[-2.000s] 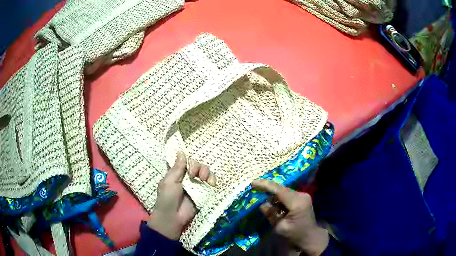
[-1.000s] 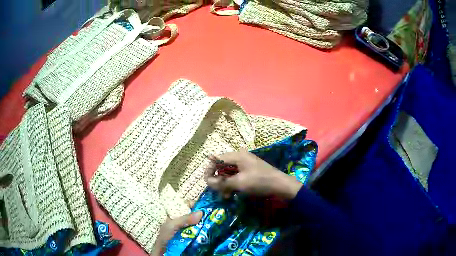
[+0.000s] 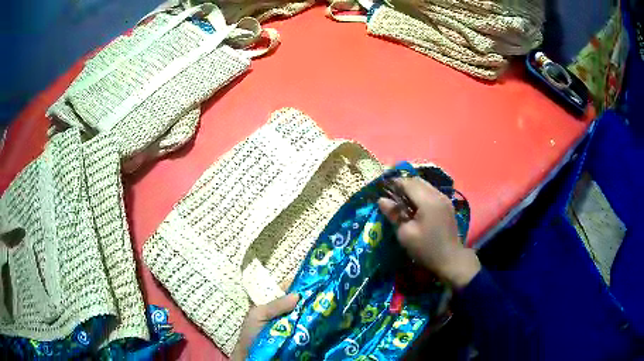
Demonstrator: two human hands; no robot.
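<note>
A cream ribbed tote bag (image 3: 222, 183) lies flat in front of me, its handle loop (image 3: 296, 183) on top. Its shiny blue flowered lining (image 3: 325, 303) is pulled out over the near side. My left hand (image 3: 265, 324), cut off by the bottom edge, grips the lining at the bag's near edge, thumb on top. My right hand (image 3: 427, 222) is at the lining's upper right end, fingers curled around small dark snips (image 3: 397, 194), mostly hidden. A small red spot (image 3: 397, 300) shows on the lining.
More cream bags lie at the left (image 3: 60, 233) and upper left (image 3: 152, 77). Folded bags (image 3: 452, 32) stand at the far side. A small dark tray (image 3: 558, 81) with a ring-shaped item sits at the far right edge. A large blue bin (image 3: 544, 282) is at the right.
The lining, at first mostly beneath the bag's near edge, is now pulled up over it. My right hand, with the snips, has moved over the lining and then right to its upper end.
</note>
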